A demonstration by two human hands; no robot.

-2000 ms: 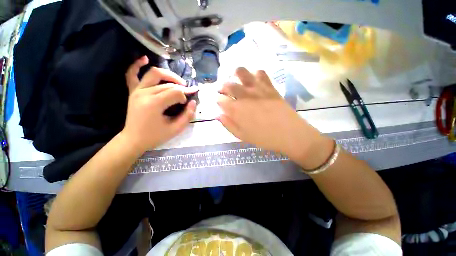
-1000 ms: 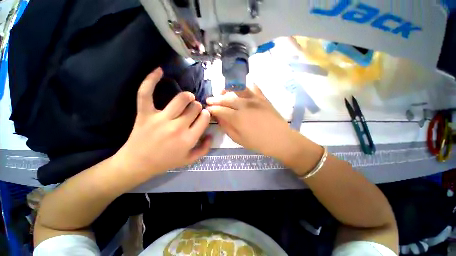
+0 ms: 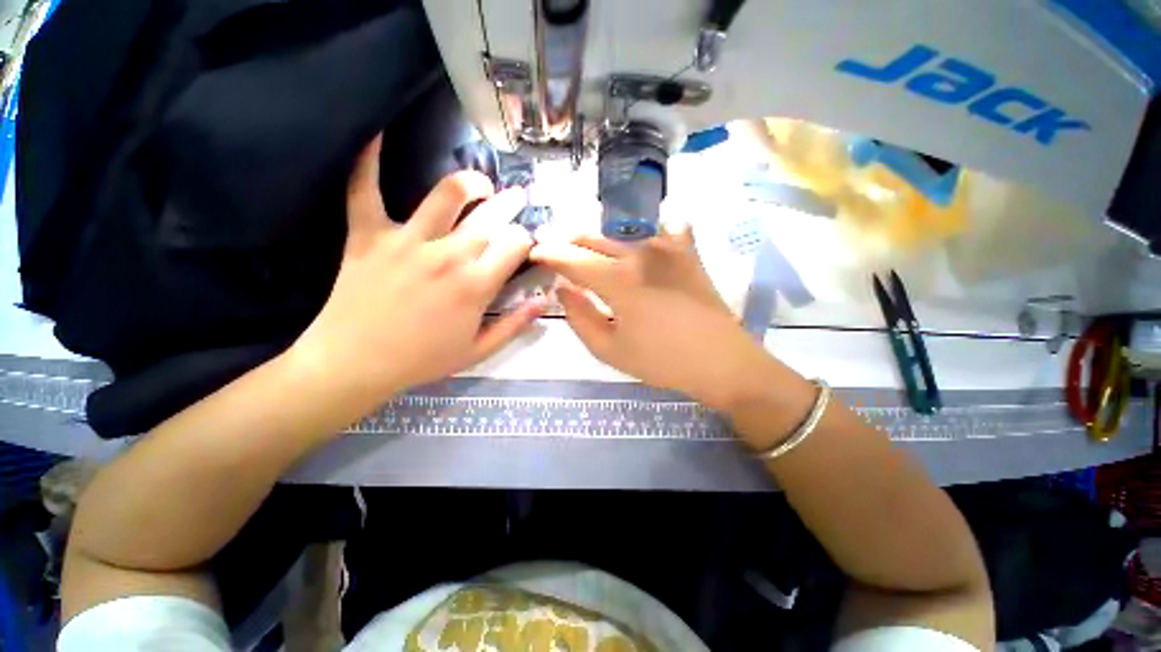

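The black garment (image 3: 191,166) lies over the left of the table and reaches the needle area of the white sewing machine (image 3: 789,77). My left hand (image 3: 414,280) lies at its edge, index finger stretched over the cloth, thumb apart near the table surface. My right hand (image 3: 656,299) is just right of it, below the dark cylindrical attachment (image 3: 630,185). The fingertips of both hands meet in front of the needle area. A small bluish-grey patch of cloth shows beyond them. Whether either hand pinches cloth is hidden by the fingers.
Green-handled thread snips (image 3: 907,341) lie right of my right hand. Red and yellow handles (image 3: 1097,380) are at the far right. Pale strips (image 3: 770,287) and a yellow translucent bundle (image 3: 828,178) lie behind. A ruler band (image 3: 560,418) runs along the front edge.
The camera view has shifted, so the machine head appears further right. My right hand moved left to meet my left fingertips. The dark fold seen earlier in my left hand no longer shows.
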